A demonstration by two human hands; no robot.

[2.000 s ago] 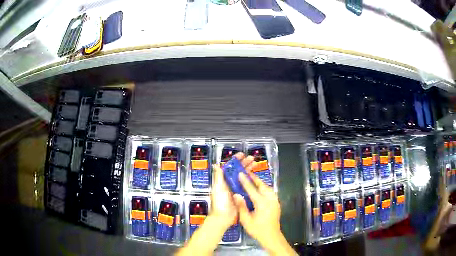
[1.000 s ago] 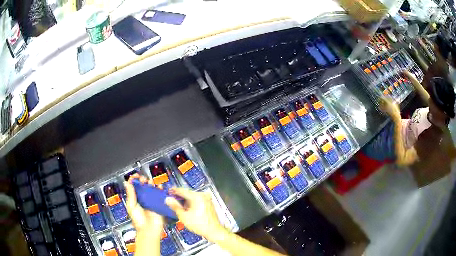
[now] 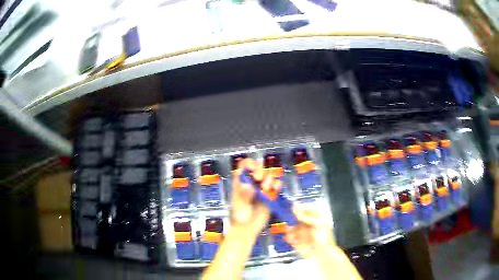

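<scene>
A blue phone or back cover (image 3: 273,203) is held slanted between both hands above the near clear tray (image 3: 324,180). My left hand (image 3: 250,194) grips its upper left end with the fingers around it. My right hand (image 3: 309,227) holds its lower right end. The piece is blurred, and I cannot tell whether it is a cover alone or a covered phone. The clear tray holds two rows of keypad phones (image 3: 210,186) with orange labels. My hands and forearms hide some of the lower row.
A second clear tray of phones (image 3: 395,156) lies to the right. A black tray with grey pieces (image 3: 135,156) is at the left. Black trays (image 3: 405,90) with blue covers (image 3: 460,89) are at the upper right. A white shelf (image 3: 180,27) with flat devices runs across the top.
The view has swung back left from the neighbouring worker, who is no longer seen. The blue piece is now seen narrower and steeper, with my right hand at its lower end.
</scene>
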